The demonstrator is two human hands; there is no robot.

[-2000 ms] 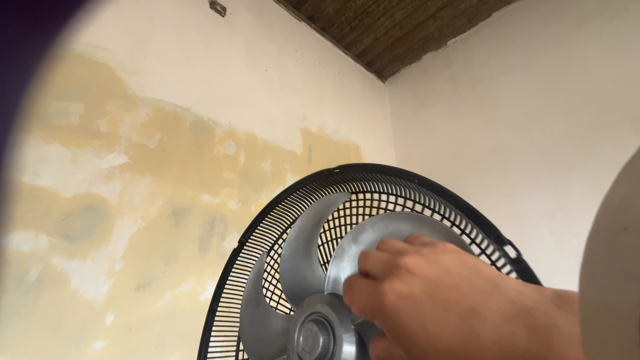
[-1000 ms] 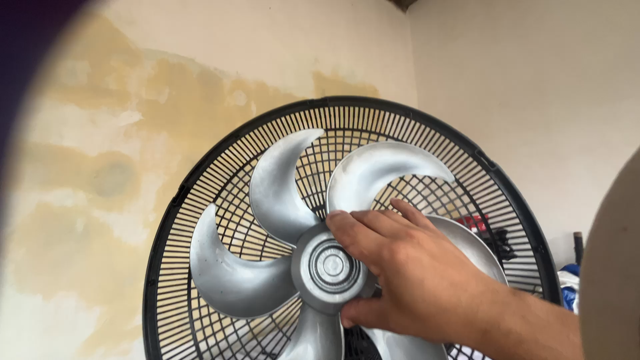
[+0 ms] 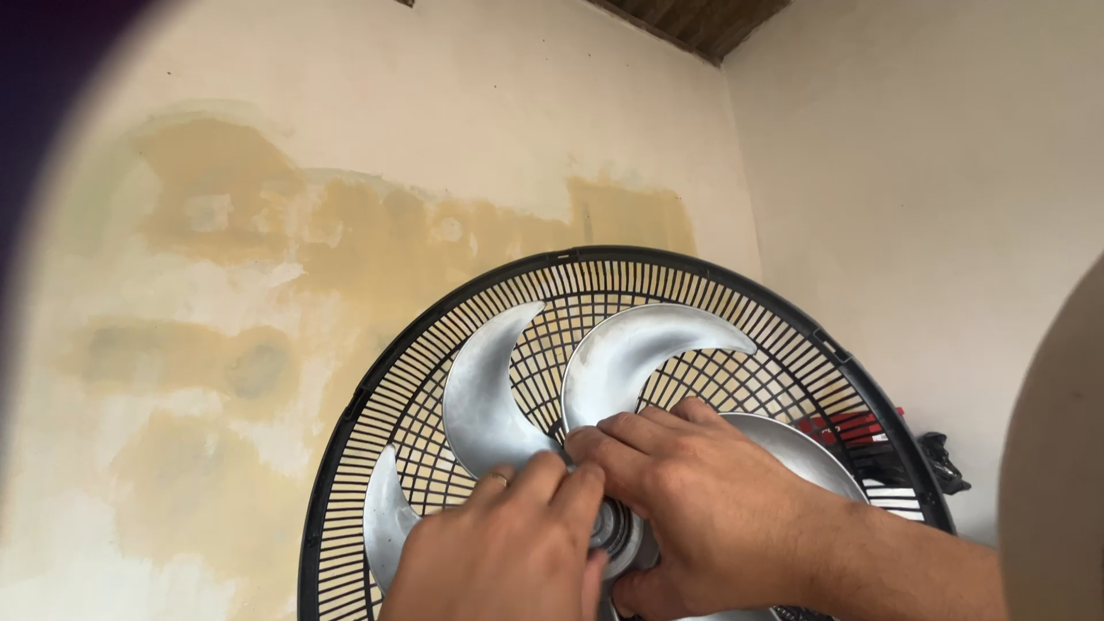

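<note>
A silver fan blade wheel (image 3: 642, 358) sits in front of a black plastic rear fan grille (image 3: 448, 302). My right hand (image 3: 716, 509) grips the wheel around its hub (image 3: 614, 530), fingers over the top and thumb below. My left hand (image 3: 509, 543), with a ring on one finger, lies at the hub's left side, its fingertips meeting those of my right hand. The left palm and whatever lies under it are hidden, and that hand is slightly blurred. No front grille covers the blades in view.
Behind the fan stands a wall (image 3: 414, 224) with yellowish patches, meeting a plain wall (image 3: 897, 190) at the corner. A dark wooden ceiling (image 3: 707, 21) shows above. Red and black items (image 3: 940, 461) are behind the grille at right. Blurred shapes cover both side edges of the view.
My left hand has come in at the hub, where neither earlier frame shows it. My right hand stays on the blade wheel, now around the hub. The view has shifted.
</note>
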